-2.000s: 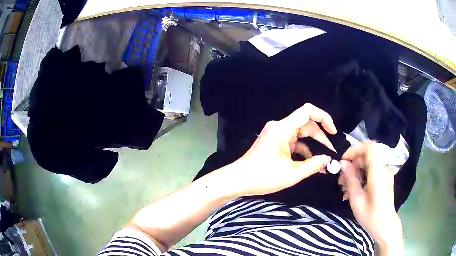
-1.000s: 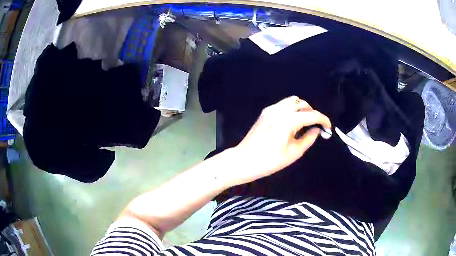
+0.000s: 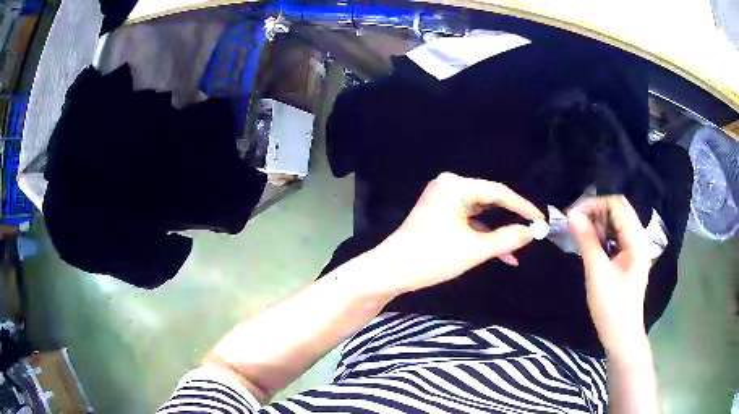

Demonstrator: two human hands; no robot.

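Note:
A black garment [image 3: 454,137] lies over my lap and reaches up to the table edge. A white cloth patch [image 3: 565,231] shows on it between and behind my hands. My left hand [image 3: 462,234] pinches a small white disc, perhaps a button [image 3: 539,229], between thumb and forefinger. My right hand [image 3: 614,251] is just right of it, with thumb and forefinger brought together near the white cloth. A small dark thing shows in the right palm, too small to name. No needle or thread can be made out.
The white table edge [image 3: 519,10] curves across the top. Another black garment [image 3: 146,178] hangs at the left. A white box [image 3: 288,139] stands beyond it above the green floor. A mesh waste basket [image 3: 713,184] is at the right. A cardboard box [image 3: 61,384] lies at the lower left.
My right hand, out of view one second ago, is back beside my left hand. My left hand has turned slightly, still with the white disc at its fingertips.

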